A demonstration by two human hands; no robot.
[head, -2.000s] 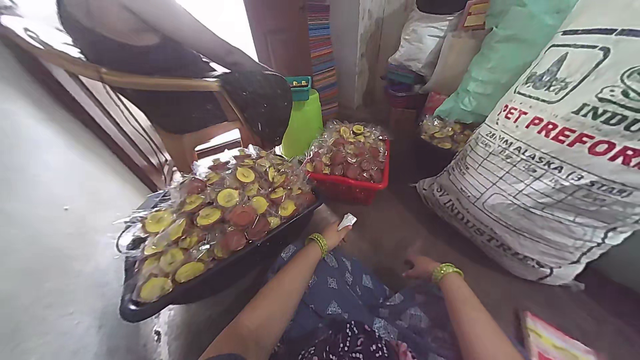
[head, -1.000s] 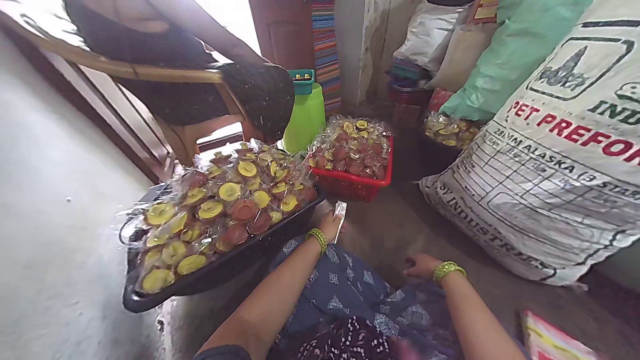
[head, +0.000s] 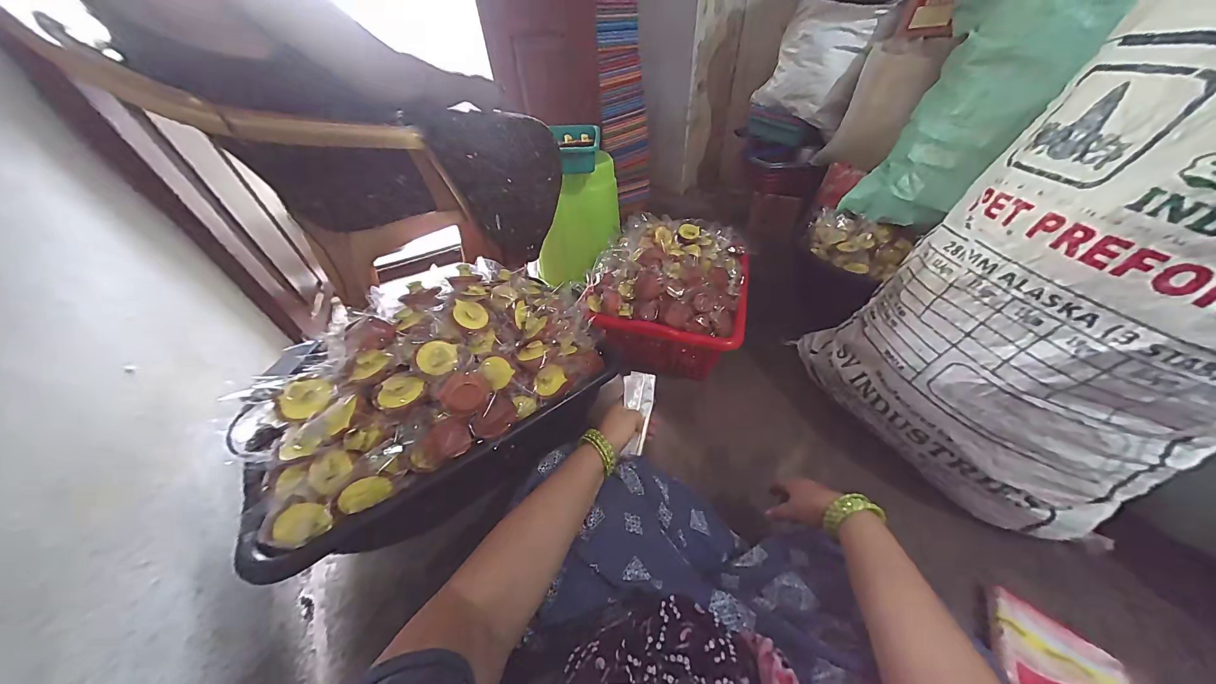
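My left hand (head: 622, 427) grips a small flat white packet (head: 638, 404) beside the right end of a black plastic tub (head: 456, 465). Heaped in that tub are clear-wrapped reddish-brown pieces with round yellow parts (head: 437, 358). Over the patterned blue cloth on my lap, my right hand (head: 803, 501) hangs with fingers slightly curled and nothing seen in it. Past my left hand, a red plastic basket (head: 670, 342) holds more of the same wrapped pieces. Both wrists wear yellow-green bangles.
A large printed woven sack (head: 1026, 313) leans at the right, near a dark container of wrapped pieces (head: 855, 242). A person sits on a wooden chair (head: 313, 128) at the back left. Behind the tub stands a lime-green plastic stool (head: 581, 223) bearing a teal basket (head: 576, 150).
The white packet in my left hand has turned from a slant to nearly upright. My right hand has stayed above my lap.
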